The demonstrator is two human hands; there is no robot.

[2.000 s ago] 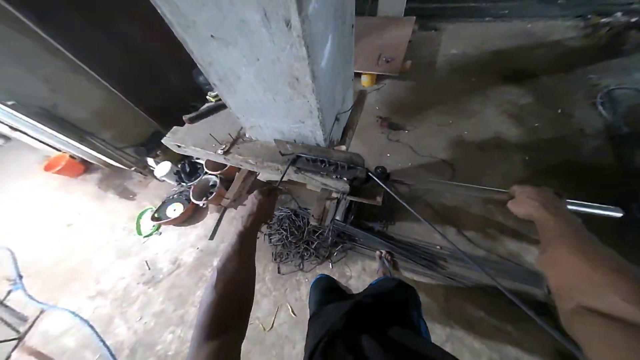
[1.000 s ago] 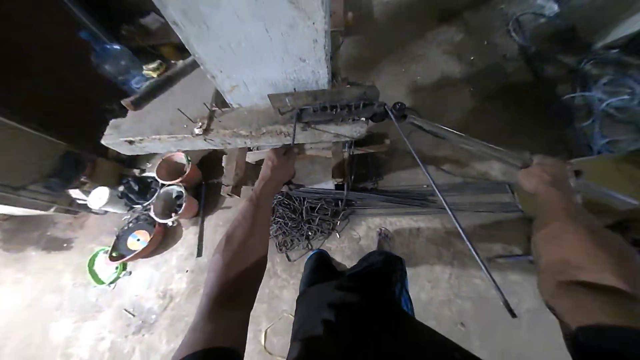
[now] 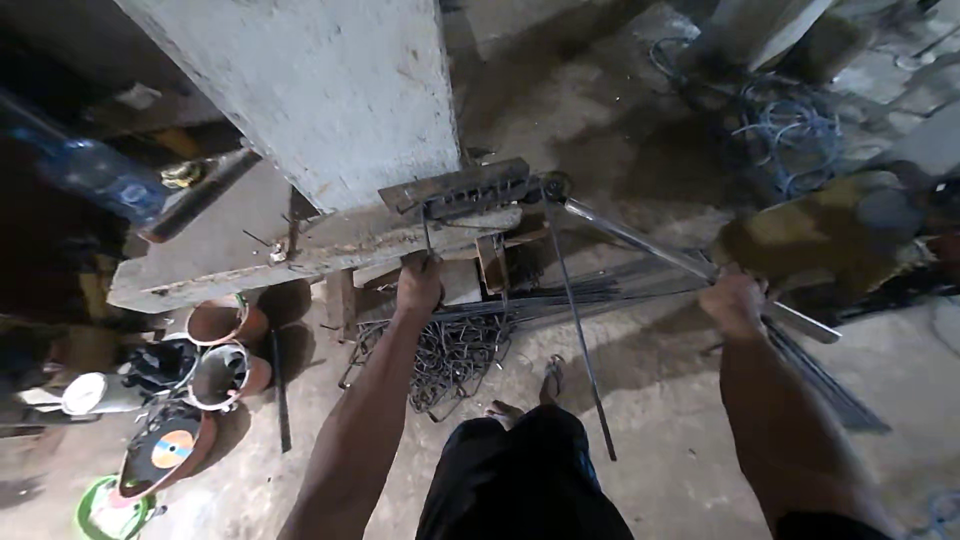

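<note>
A steel bar bender point(image 3: 480, 196) is mounted on a thick plank bench point(image 3: 345, 251) beside a concrete column. A steel rod point(image 3: 571, 300) slants from the bender's round head down toward the floor. My right hand point(image 3: 733, 300) grips the bender's metal pipe lever point(image 3: 637, 241), whose end sticks out past the fist. My left hand point(image 3: 420, 283) is closed around the lower end of a short bent rod part point(image 3: 426, 229) at the bender's left end. Under the bench lies a heap of bent steel stirrups point(image 3: 457, 356), with a bundle of straight rods point(image 3: 562, 300) beside it.
The concrete column point(image 3: 337, 97) stands behind the bench. Buckets point(image 3: 251, 379) and a basin with a cutting disc point(image 3: 202, 442) are on the floor at left. A plastic bottle point(image 3: 112, 180) is at upper left, blue tubing point(image 3: 802, 142) at upper right. My feet are below the bench.
My right hand has swung the lever nearer to me, and the rod at the bender's head slants more steeply toward my feet. My left hand stays at the bench. The view has shifted.
</note>
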